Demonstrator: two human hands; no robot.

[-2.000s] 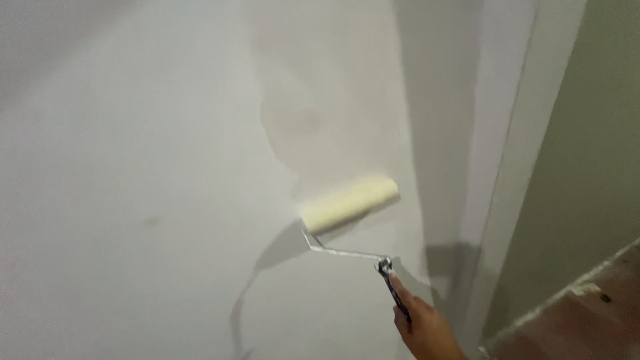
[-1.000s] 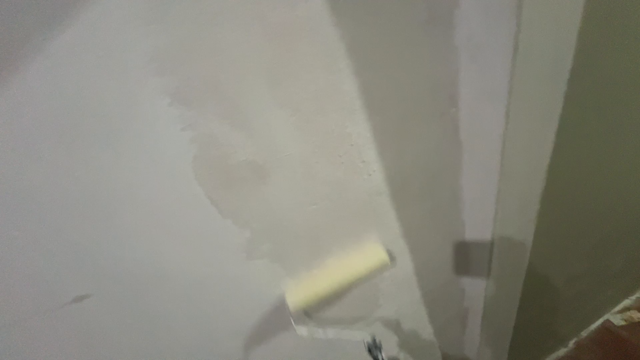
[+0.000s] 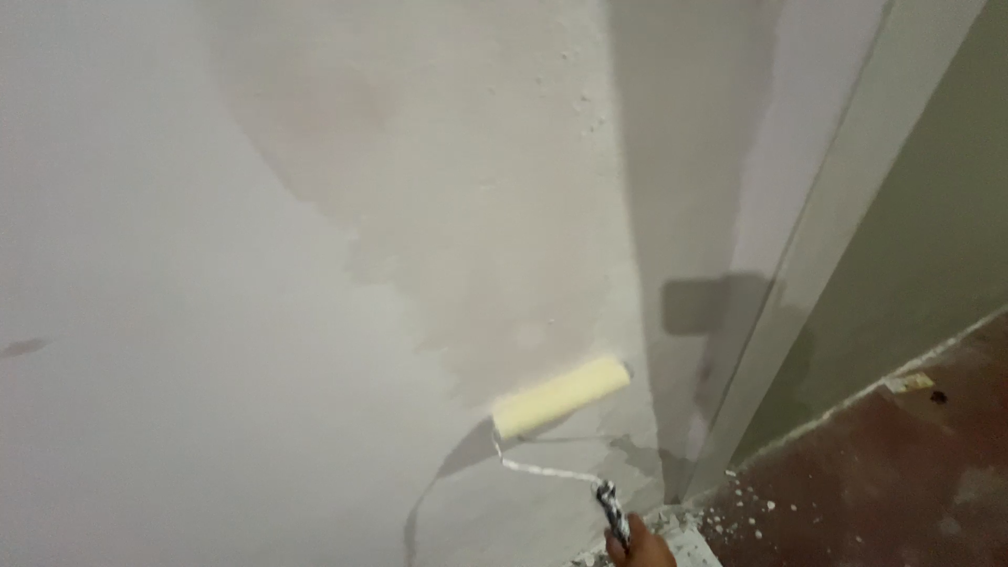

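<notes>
At the bottom edge, right of centre, my right hand (image 3: 642,545) is closed around the dark, paint-marked handle of a paint roller (image 3: 561,396). The pale yellow roller sleeve lies against the wall (image 3: 236,394), tilted up to the right, low down and near the corner. Its wire frame bends from the sleeve's left end down to the handle. Above the sleeve, a darker, damp-looking patch with a ragged left edge spreads over the lighter wall. My left hand is out of view.
A corner and a projecting pale wall edge (image 3: 835,236) run down on the right, with a green-grey wall (image 3: 913,260) beyond. White flakes lie on the reddish floor (image 3: 866,472), and a small scrap (image 3: 909,383) lies by the wall's foot. Shadows fall across the corner.
The view has shifted, bringing more floor in. The roller is lower on the wall, and the darker patch reaches farther down than two seconds ago. My right hand, out of view one second ago, shows again.
</notes>
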